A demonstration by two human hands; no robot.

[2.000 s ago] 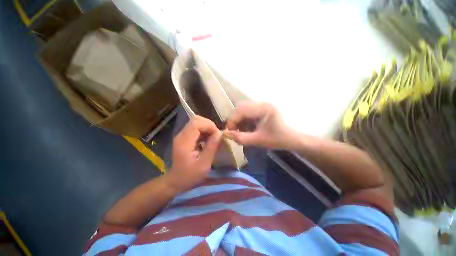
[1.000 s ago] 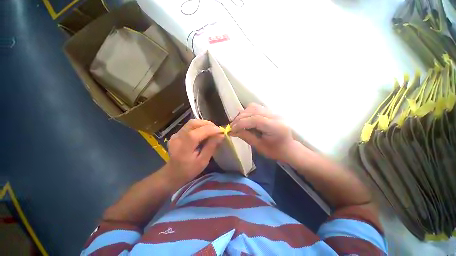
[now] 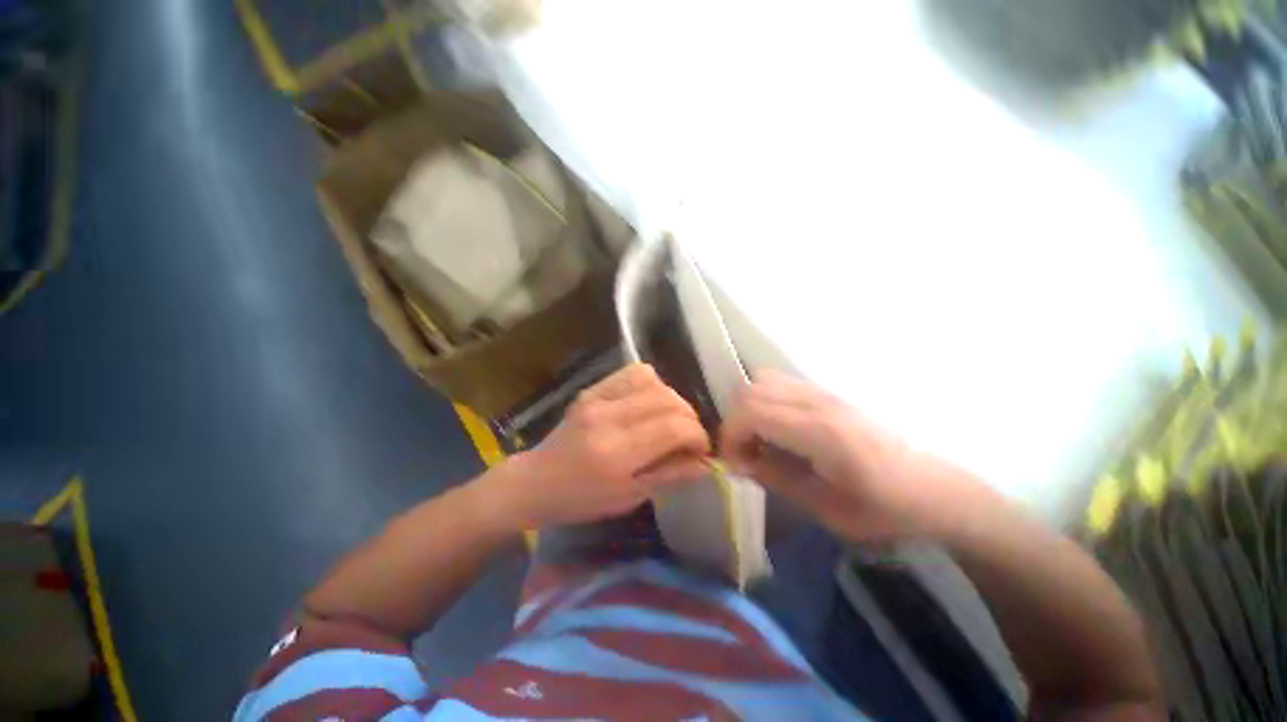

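A beige pouch (image 3: 699, 522) with a thin yellow edge stands upright in front of my body beside the white table. Its mouth gapes open, dark inside, beyond my hands. My left hand (image 3: 621, 440) pinches the near end of the mouth at the top of the yellow edge. My right hand (image 3: 805, 449) pinches the same spot from the other side, its fingertips nearly touching the left ones. The fingers hide the pinched corner, and the frame is blurred.
An open brown carton (image 3: 515, 370) with loose beige pieces is left of the pouch. The overexposed white worktable (image 3: 903, 254) runs to the right. Stacked pouches (image 3: 1214, 564) with yellow ends are at the right edge. Yellow tape (image 3: 93, 607) marks the blue floor.
The view has shifted, so the carton, pouch and hands appear further right and lower. The yellow tip seen between my fingertips is now mostly covered. Both hands still hold the pouch.
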